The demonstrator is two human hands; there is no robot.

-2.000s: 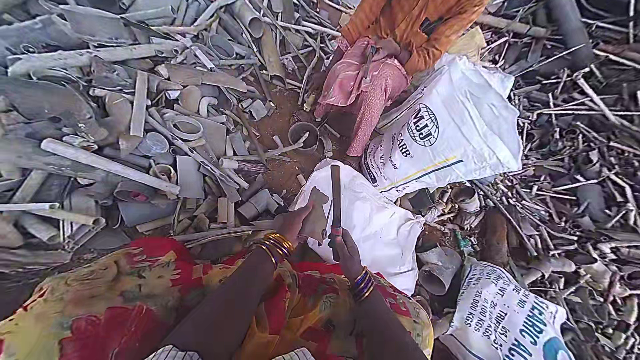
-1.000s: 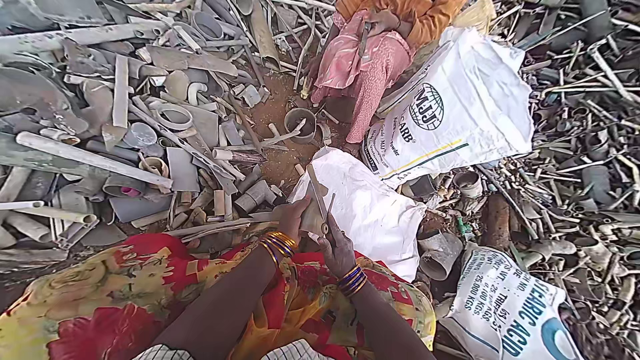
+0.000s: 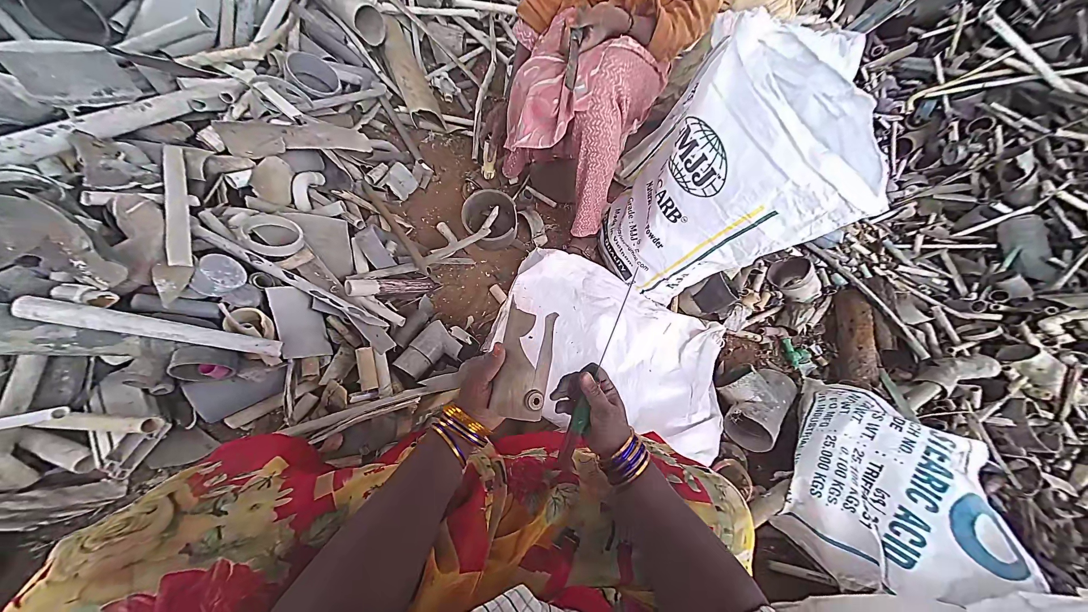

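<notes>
My left hand (image 3: pixel 483 387) grips the edge of a flat, broken piece of grey-brown plastic (image 3: pixel 520 365) with a jagged top and a small round fitting near its lower corner. Just right of it, my right hand (image 3: pixel 592 404) is closed on the green handle of a thin metal-shafted tool (image 3: pixel 618 319), perhaps a screwdriver; the shaft slants up and away. Both hands are over a white woven sack (image 3: pixel 663 365) spread flat in front of my lap, which is covered by red and yellow floral cloth (image 3: pixel 280 501).
Plastic pipe scraps (image 3: pixel 144 336) are heaped on the left, and more scrap (image 3: pixel 1003 280) lies on the right. Across from me sits a person in orange and pink clothing (image 3: pixel 625 110), a blade-like tool in hand. A full white sack (image 3: pixel 748 161) stands beside them; another printed sack (image 3: pixel 901 501) lies lower right.
The right hand has moved slightly away from the left, and the plastic piece now shows more of its broad face. Two seconds ago a dark, bar-like tool was upright in the right hand.
</notes>
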